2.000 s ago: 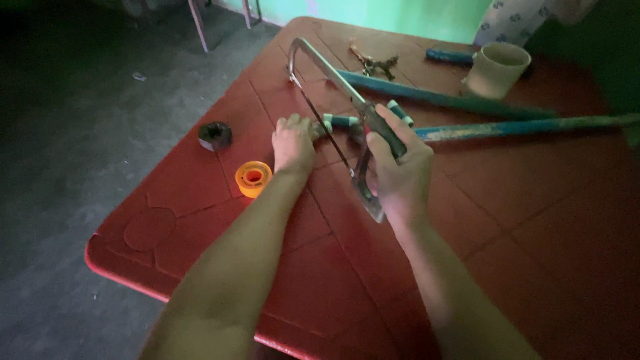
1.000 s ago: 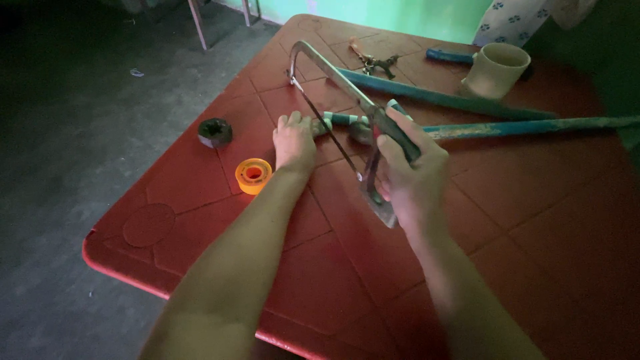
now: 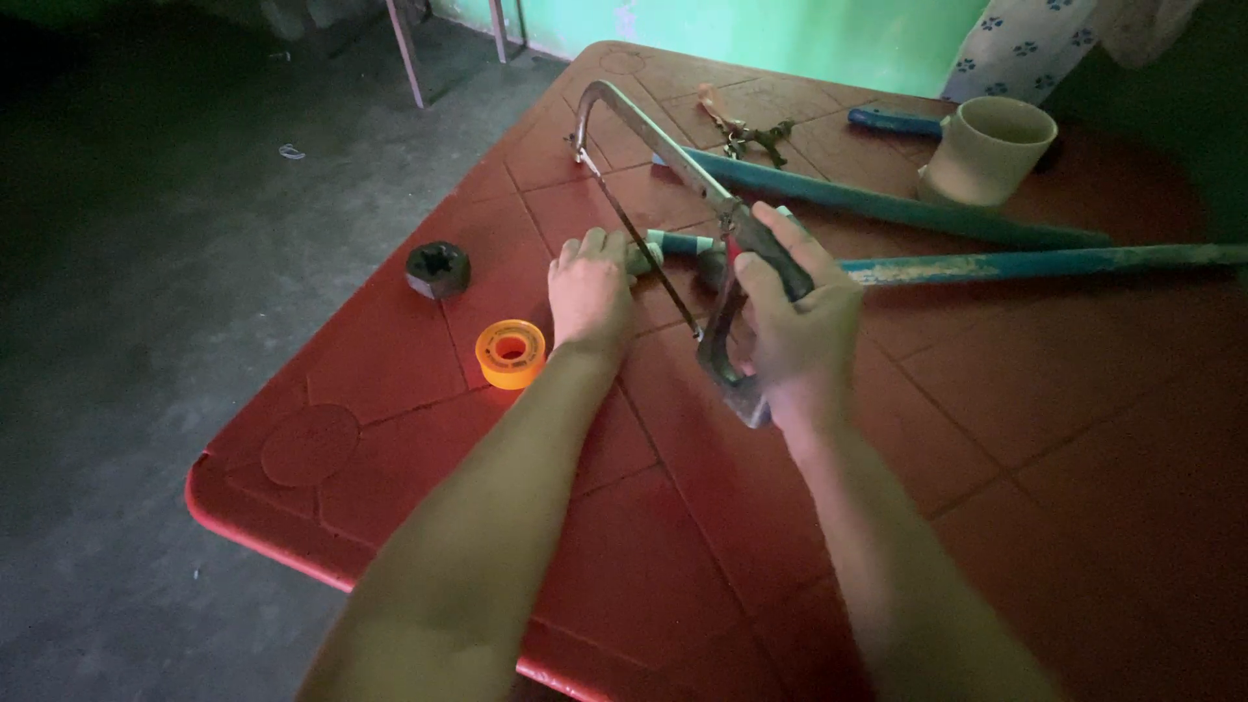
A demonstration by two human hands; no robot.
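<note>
My right hand (image 3: 804, 331) is closed around the dark handle of a hacksaw (image 3: 673, 156). The saw's frame slants up to the left, and its blade passes just right of my left hand (image 3: 592, 292). Under the fingers of that left hand is a small greenish pipe piece (image 3: 643, 258), mostly hidden, close to the blade. A short dark and pale green pipe piece (image 3: 681, 242) lies behind the blade. An orange spool of thread seal tape (image 3: 510, 353) sits beside my left wrist, and a black hexagonal fitting (image 3: 438, 270) stands farther left.
Two long blue-green pipes (image 3: 985, 265) lie across the right of the red plastic table (image 3: 604, 556). Behind them are a bunch of keys (image 3: 756, 136), a blue-handled tool (image 3: 892, 121) and a beige cup-like container (image 3: 990, 156). A green wall borders the far side.
My right hand and the hacksaw have shifted slightly down and to the right since two seconds ago. My left hand has stayed in place.
</note>
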